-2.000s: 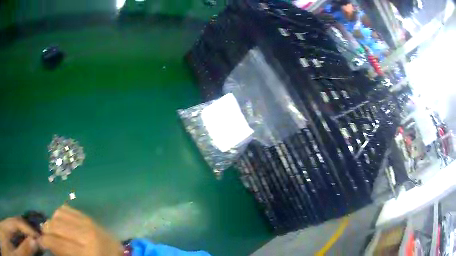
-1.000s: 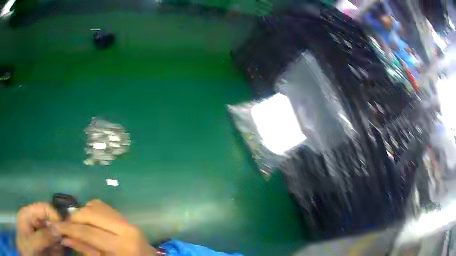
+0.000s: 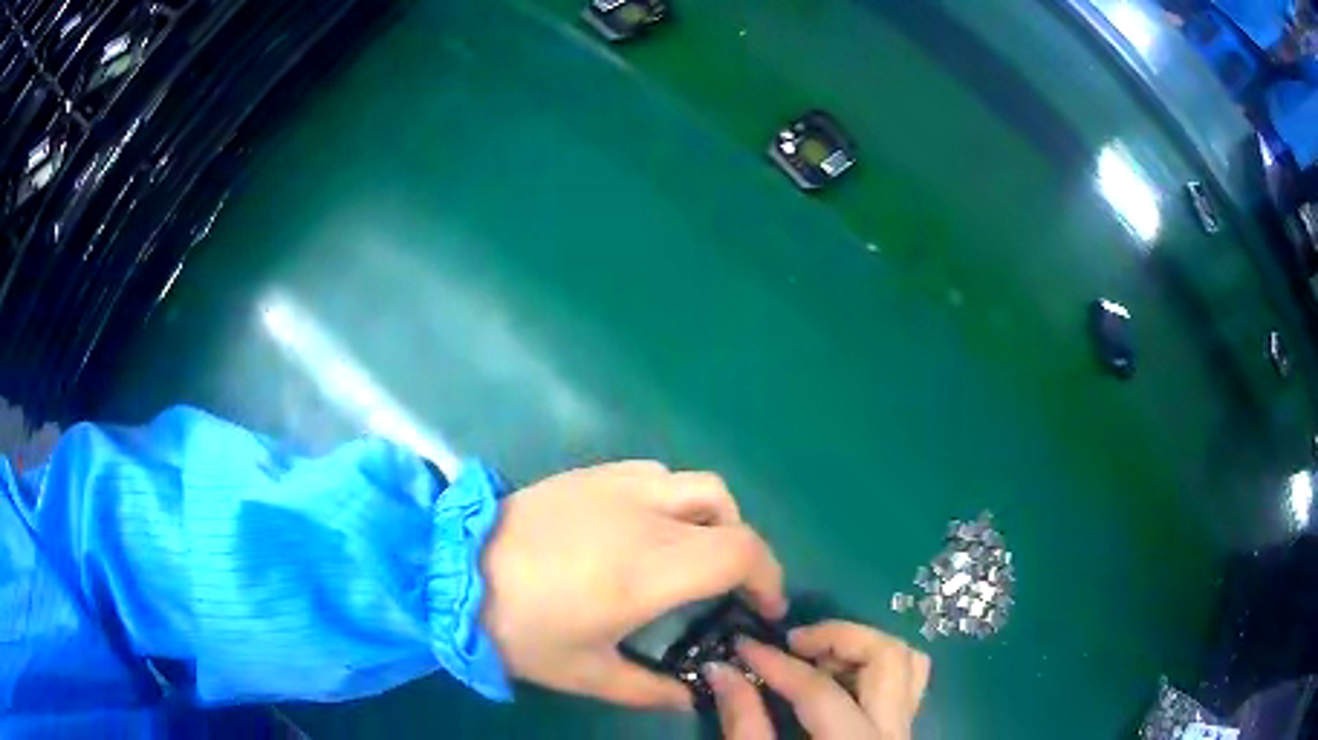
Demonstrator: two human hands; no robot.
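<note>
My left hand (image 3: 622,578), in a blue sleeve, comes in from the left and grips a black watch housing (image 3: 708,646) by its edges, low in the middle of the view. The housing's open side faces up. My right hand (image 3: 853,680) is at its right side, with fingertips on the inside of the housing; they partly hide it, so I cannot tell whether they hold a small piece. A loose pile of small silvery metal pieces (image 3: 966,581) lies on the green surface to the right of my hands.
Open housings lie at the far side (image 3: 814,151) and top edge (image 3: 626,18). A dark housing (image 3: 1113,338) lies at the right. Stacked black trays (image 3: 109,188) stand at the left. A clear bag (image 3: 1185,717) shows at the lower right.
The view has swung left: the metal pieces and bag now show at the right, the left tray stack has come in. Both hands are still together at a dark housing, now seen more clearly.
</note>
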